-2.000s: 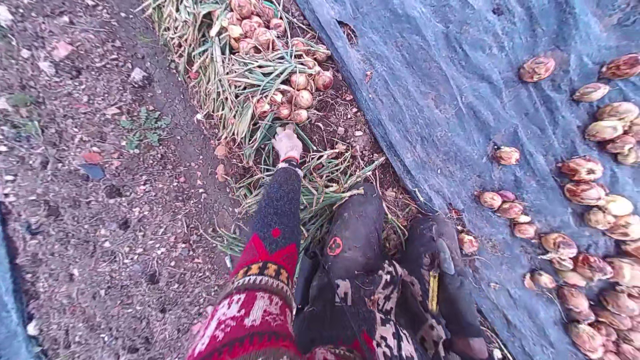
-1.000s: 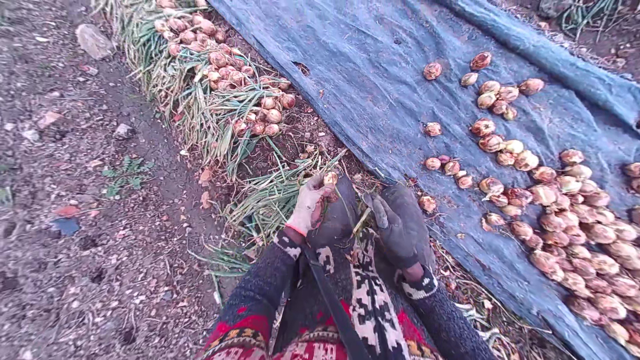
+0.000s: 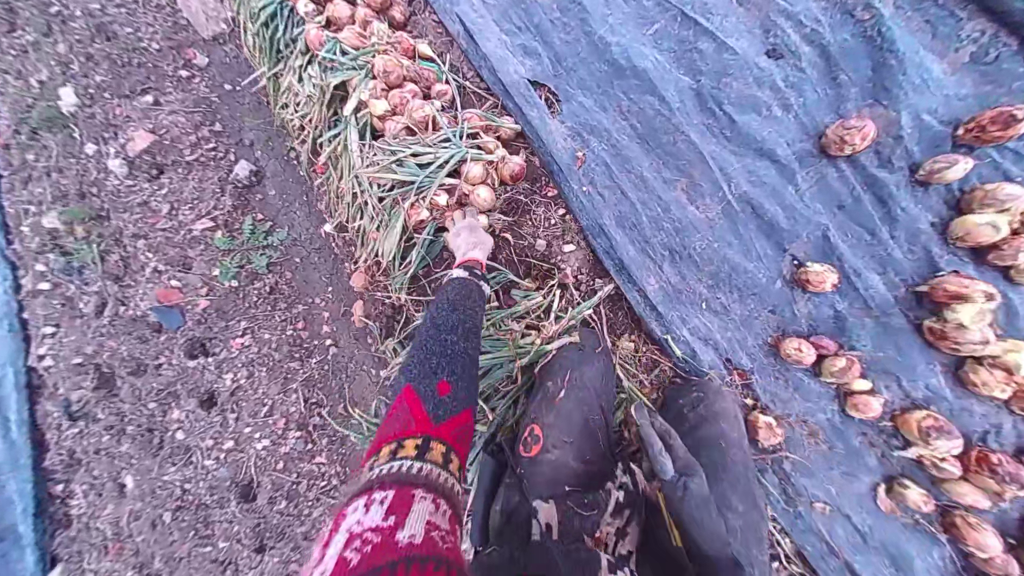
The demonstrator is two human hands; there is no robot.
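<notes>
My left hand (image 3: 469, 238), in a pale glove with a red cuff, reaches to the near end of a row of onions (image 3: 482, 198) with green and dry tops. Its fingertips are at the lowest bulbs; whether they grip one is hidden. My right hand (image 3: 676, 464), in a dark grey glove, lies low beside my knee, partly out of sight against dark trousers. Close to it, something thin and yellow (image 3: 670, 520) shows. Cut onion tops (image 3: 520, 336) lie in a heap before my knees (image 3: 570, 408).
Blue ground sheet (image 3: 680, 200) stretches to the right of the row, with loose onions (image 3: 960, 312) spread over its right side. Bare stony soil (image 3: 200, 416) with a small weed (image 3: 250, 246) lies to the left. Another blue sheet edge (image 3: 16, 448) runs along the far left.
My left hand has moved from in front of my knees, where it held an onion near my right hand, forward to the row. My right hand has dropped back beside my knee.
</notes>
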